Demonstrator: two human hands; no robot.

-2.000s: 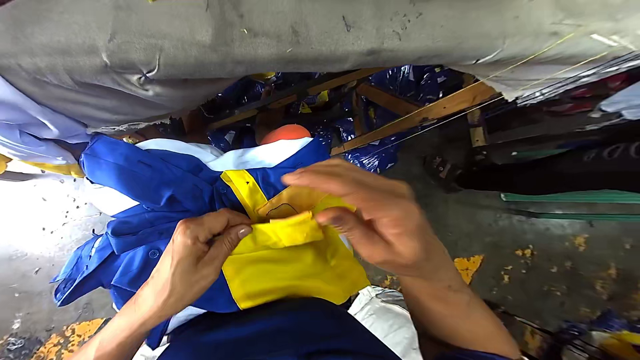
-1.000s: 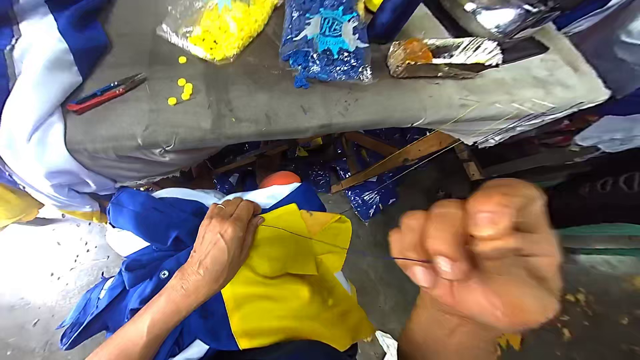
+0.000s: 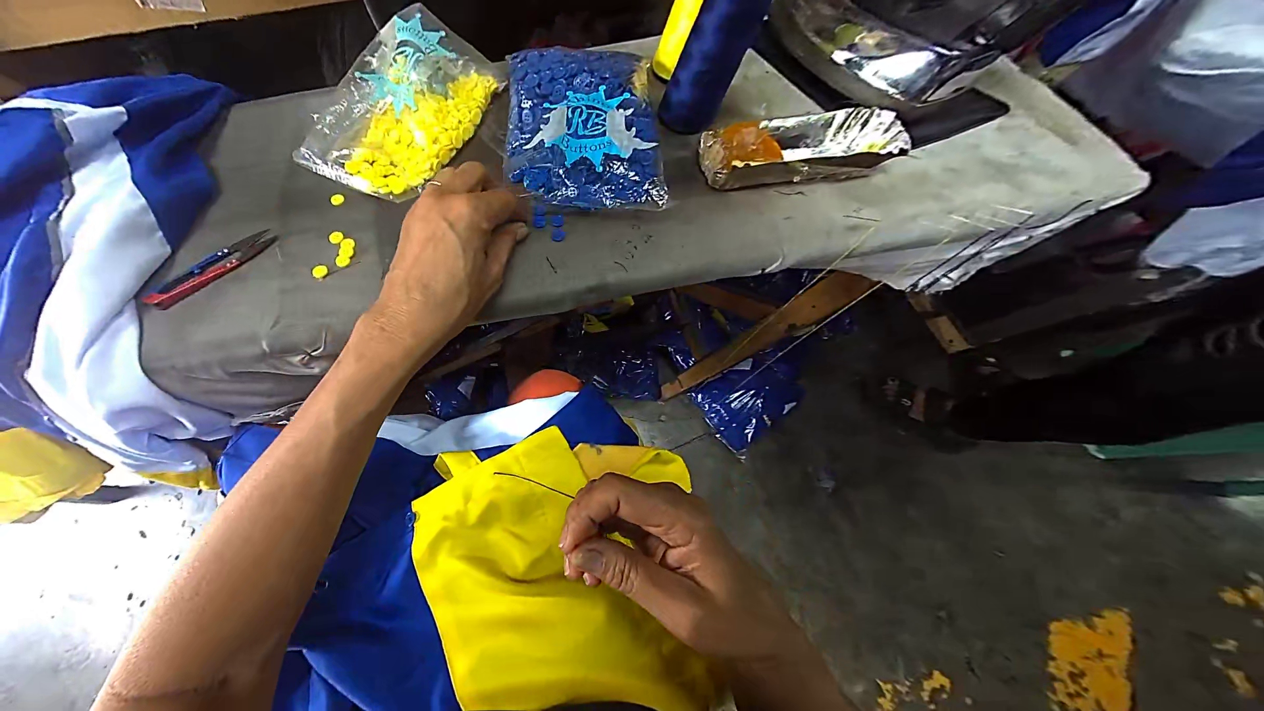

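My left hand (image 3: 449, 232) rests on the cloth-covered bench, fingertips beside several loose blue buttons (image 3: 557, 227); whether one is under the fingers is hidden. Just behind it lie a clear bag of yellow buttons (image 3: 410, 128) and a bag of blue buttons (image 3: 583, 128). Over my lap, my right hand (image 3: 642, 563) is closed on a dark thread (image 3: 533, 482) that reaches the yellow part of a garment (image 3: 533, 583). A needle cannot be made out. The garment's blue part (image 3: 375, 583) spreads to the left.
Red-handled thread snips (image 3: 209, 270) and several yellow buttons (image 3: 342, 247) lie at the bench's left. Thread spools (image 3: 713, 64) and an open foil-lined box (image 3: 805, 148) stand farther right. Threads hang over the bench's front edge. A person's dark-clothed leg (image 3: 1076, 395) is at right.
My left hand has gone from the garment up to the bench by the blue buttons. My right hand, raised at the right a second ago with the thread taut, is back over the yellow cloth.
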